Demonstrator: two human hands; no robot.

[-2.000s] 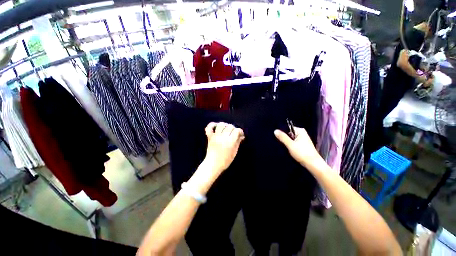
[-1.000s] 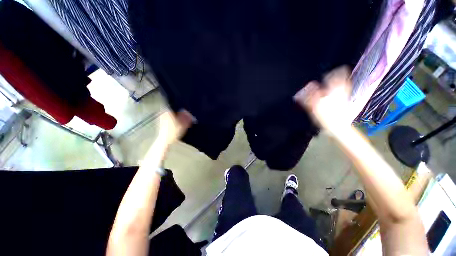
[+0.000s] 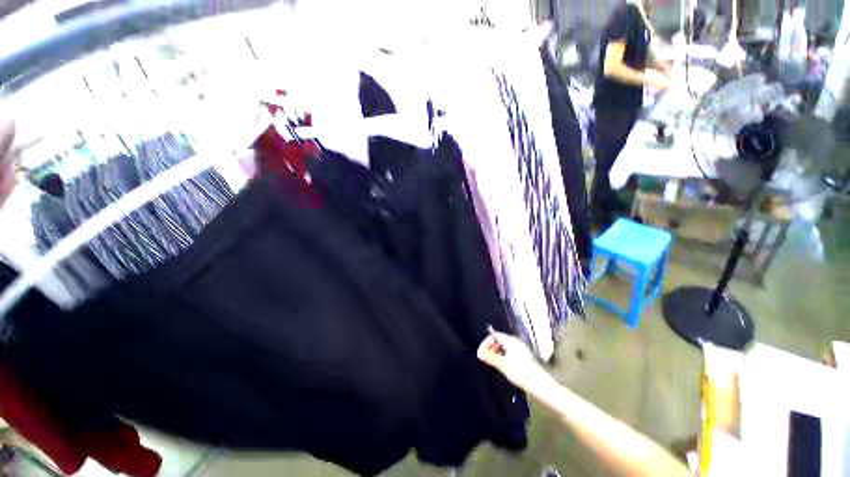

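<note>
Black trousers (image 3: 280, 317) spread wide across the left and centre, slanting down from a white hanger bar (image 3: 121, 219) at the left. My left hand (image 3: 6, 160) is only a blurred sliver at the left edge, near the hanger; what its fingers do is hidden. My right hand (image 3: 503, 354) is closed at the right side of the black cloth. A small dark and silvery tool, seemingly thread snips (image 3: 494, 341), shows at its fingers. More black trousers (image 3: 419, 224) hang behind.
Striped garments (image 3: 536, 186) hang behind at centre right. A blue stool (image 3: 634, 244), a black standing fan (image 3: 756, 142) and a carton with white packages (image 3: 783, 401) are at right. A person (image 3: 620, 93) in black stands at a table at the back.
The view has lifted and turned right. The front trousers now slant towards the left with their hanger. My left hand has moved up to the far left edge; my right hand stays by the black cloth.
</note>
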